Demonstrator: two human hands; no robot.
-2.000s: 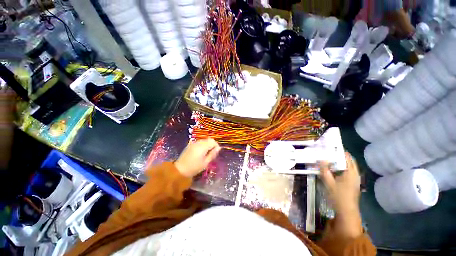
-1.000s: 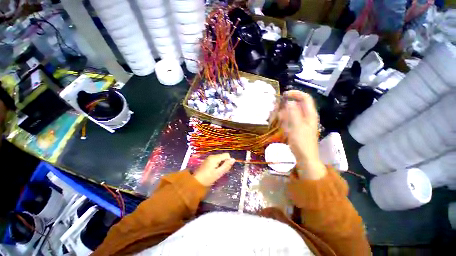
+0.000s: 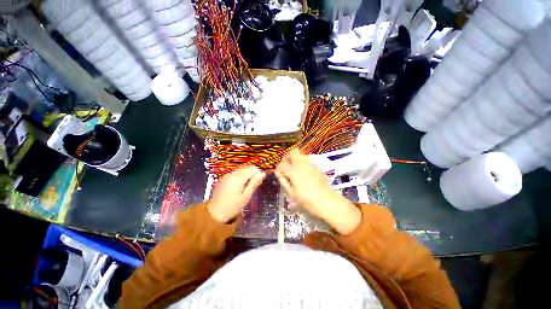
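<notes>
My left hand and my right hand are close together just below the parts tray, fingertips pinched. Whatever lies between the fingertips is too small and hidden to make out. A white bracket lies right of my right hand, partly covered by it, with a thin red wire lead sticking out on its right side. A fanned bundle of orange, red and black wire leads lies before and beside the tray, partly behind my hands. Small white fittings and a redder wire bundle are in the tray.
A subassembly stands at left, above a blue crate holding more. White housing stacks rise at upper left and others at right, by a housing lying on its side. Black cups are heaped behind.
My right hand has come down from the tray's right side to meet my left hand. The bracket, handled by my right hand earlier, now lies beside it. The whole view has shifted.
</notes>
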